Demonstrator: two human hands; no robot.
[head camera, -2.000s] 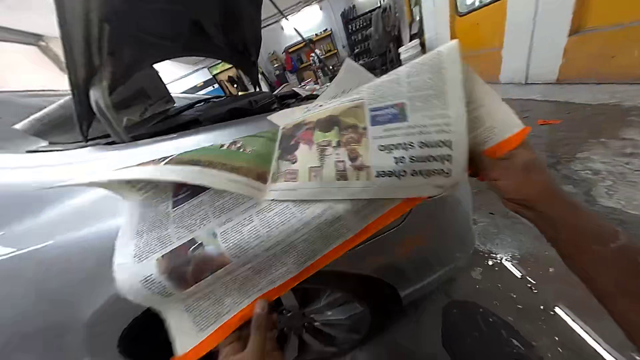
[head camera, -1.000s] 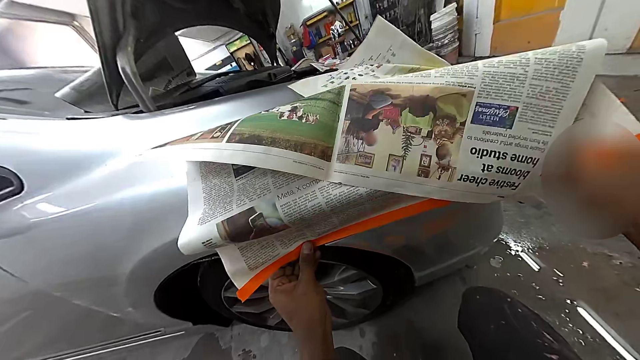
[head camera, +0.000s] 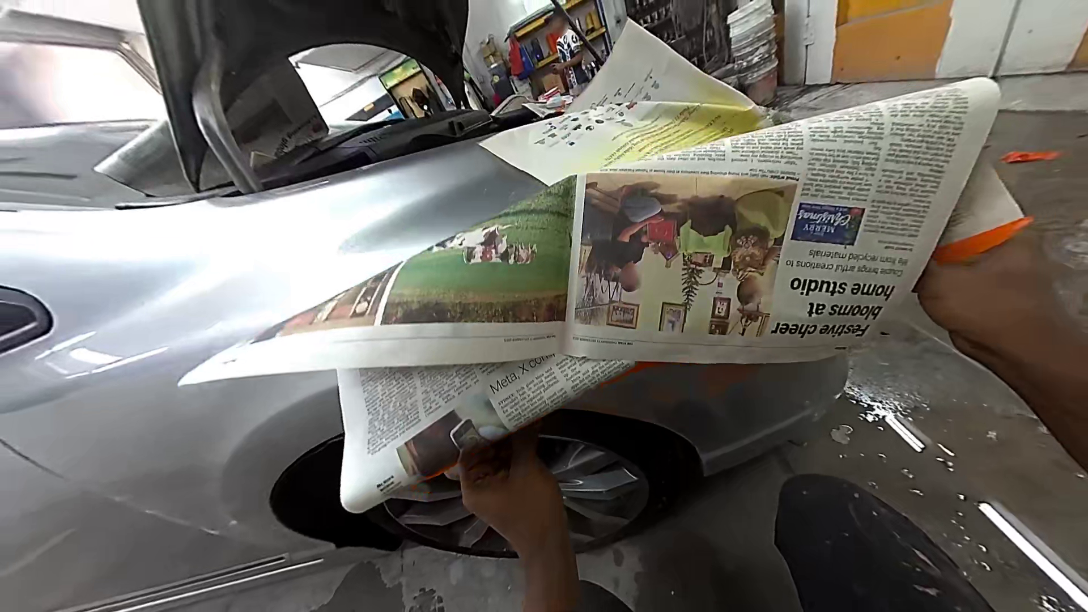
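Folded newspaper sheets (head camera: 680, 255), edged in places with orange masking tape (head camera: 982, 240), spread across the front fender of a silver car (head camera: 255, 408). My left hand (head camera: 501, 476) pinches the lower edge of the underlying sheet, in front of the front wheel (head camera: 595, 489). At the right, my right hand (head camera: 977, 297) grips the taped corner of the newspaper; its fingertips are partly hidden by the paper. The upper sheet hangs loosely over the lower one and hides most of its tape.
The car's raised hood (head camera: 314, 25) stands at upper left. Stacked buckets (head camera: 753, 42) and shelves (head camera: 565, 38) are behind. A scrap of orange tape (head camera: 1030, 156) lies on the wet concrete floor (head camera: 952, 408). My dark-clad knee (head camera: 858, 544) is at lower right.
The lower sheet's taped edge, plainly visible before, is now mostly folded under or covered. A yellow-tinted sheet shows more behind the upper page. Both hands still hold the paper.
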